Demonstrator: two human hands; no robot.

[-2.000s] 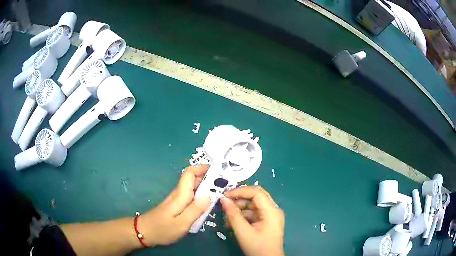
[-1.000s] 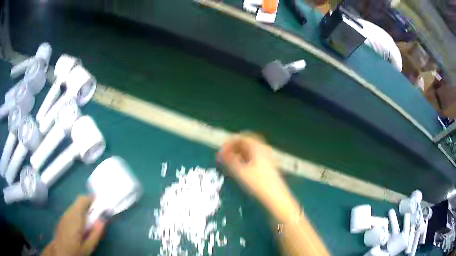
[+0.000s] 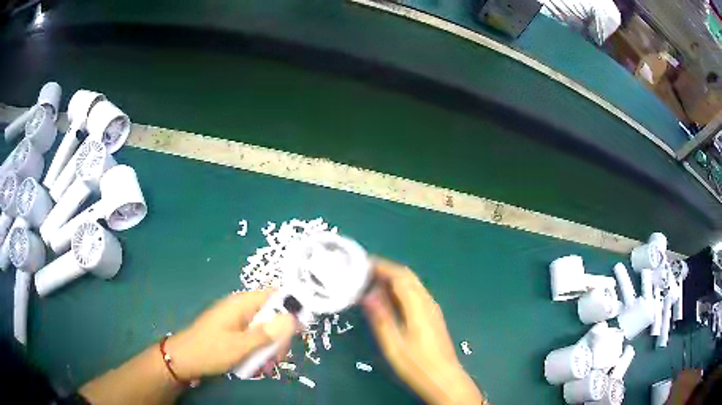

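Observation:
A white handheld fan is tilted over the heap of small white plastic clips on the green bench. Its open round head faces me and a dark oval opening shows on the handle. My left hand is closed around the fan's handle. My right hand is at the right side of the fan head, blurred, with its fingertips at the rim. I cannot tell whether it grips the rim or holds a clip.
Grouped white fans lie at the left. More fans lie at the right, near another person's hand. A cream strip divides the bench from the dark green conveyor belt. A dark box stands beyond.
My left hand has brought the fan from the left over the clip heap. My right hand has come back from near the cream strip to the fan head. The fan on the belt is out of view.

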